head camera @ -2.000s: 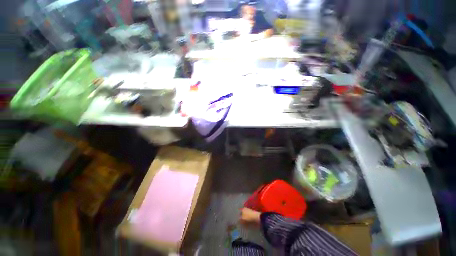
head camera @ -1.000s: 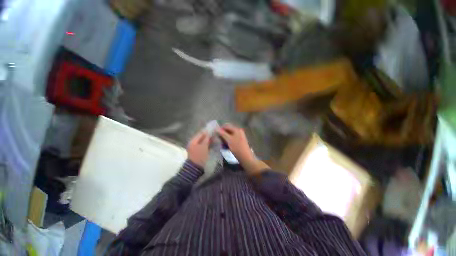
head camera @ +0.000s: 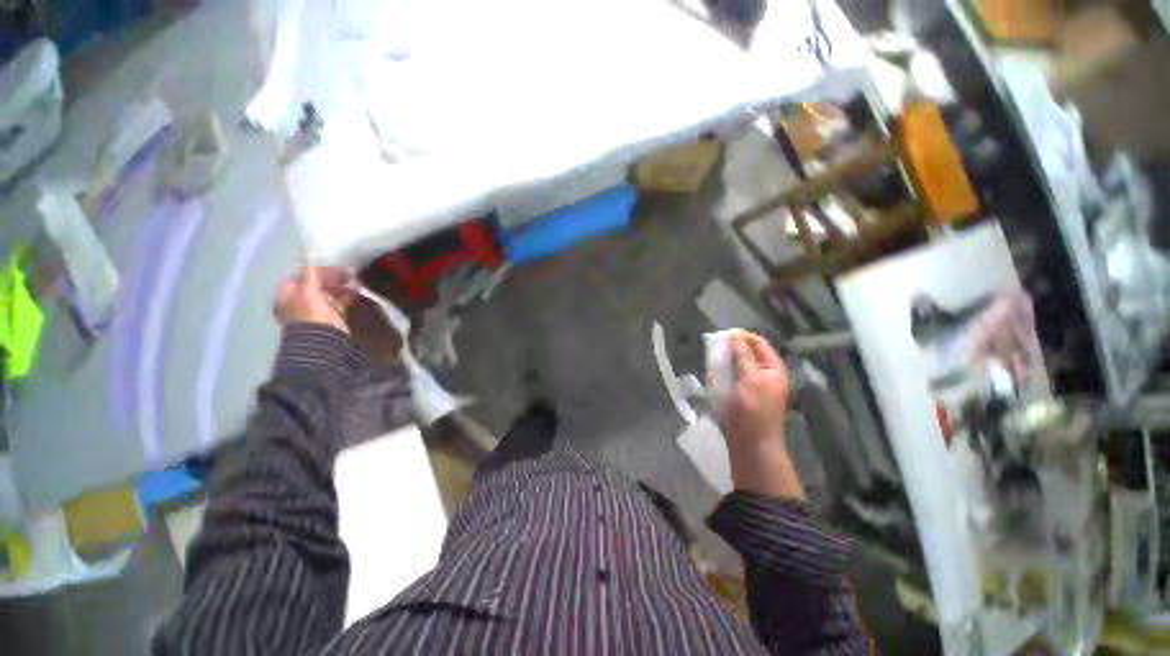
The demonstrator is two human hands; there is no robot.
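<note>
My right hand (head camera: 757,379) is shut on a small white piece (head camera: 719,364), paper or fabric, over the floor right of my body. My left hand (head camera: 311,300) is at the near left corner of the white-covered pressing table (head camera: 513,128). A pale strip (head camera: 389,318) runs down from beside its fingertips; whether the fingers hold it is unclear. Curved lilac pieces (head camera: 158,320) and a paler curved strip (head camera: 234,336) lie on the grey table (head camera: 77,442) to the left.
A red item (head camera: 443,263) and a blue item (head camera: 571,224) are under the pressing table's edge. A white board (head camera: 391,519) is low beside my left arm. A white surface with dark objects (head camera: 905,385) stands at right. A pale curved scrap (head camera: 667,372) shows near my right hand.
The view has swung round to the pressing table and grey table. My hands, close together on a small white thing before, are now wide apart, the right with a white piece.
</note>
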